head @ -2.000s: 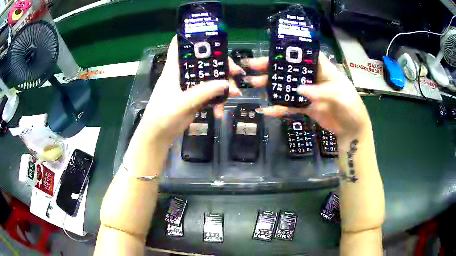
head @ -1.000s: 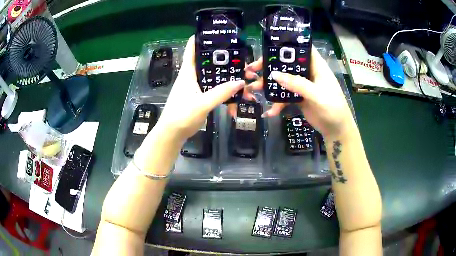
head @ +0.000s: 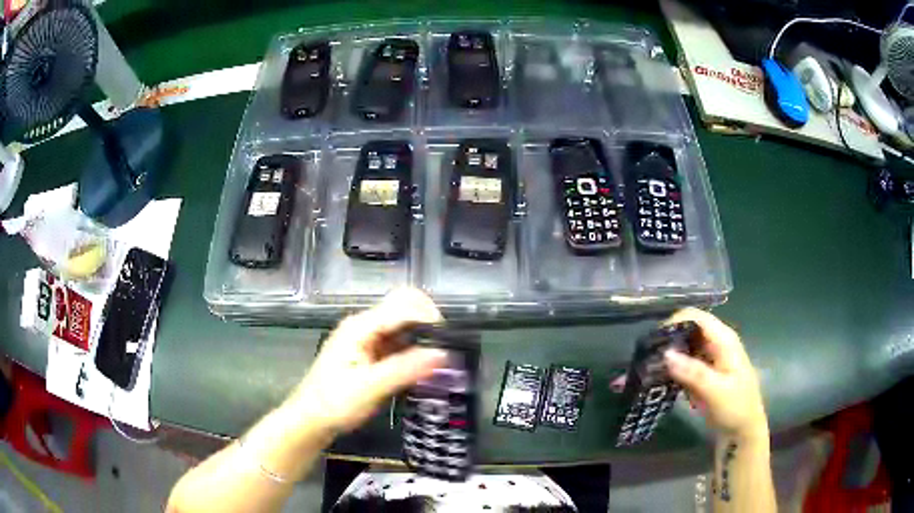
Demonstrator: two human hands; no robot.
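My left hand point(head: 376, 361) holds a black keypad phone point(head: 439, 406), blurred, low at the bench's near edge. My right hand point(head: 717, 376) holds a second keypad phone point(head: 656, 386), tilted, to the right. Two phone batteries point(head: 542, 397) lie side by side between the hands. The clear blister tray point(head: 466, 303) lies behind the hands. Its near row holds phone backs point(head: 379, 200) with pale labels at left and middle, and two phones with keys up point(head: 586, 195) at right. Its far row holds three more phone backs point(head: 472, 70); the two right pockets show only dim shapes.
A smartphone point(head: 131, 319) lies on white paper at left, beside a red and white packet point(head: 72, 318) and a crumpled clear bag point(head: 70, 245). A desk fan point(head: 48, 72) stands far left. A blue mouse point(head: 786, 92) lies on a pale board at far right. Red stools point(head: 50, 436) stand below.
Both hands have moved down from above the tray to the near edge, still holding the phones, and farther apart. The whole tray now shows. The view has shifted.
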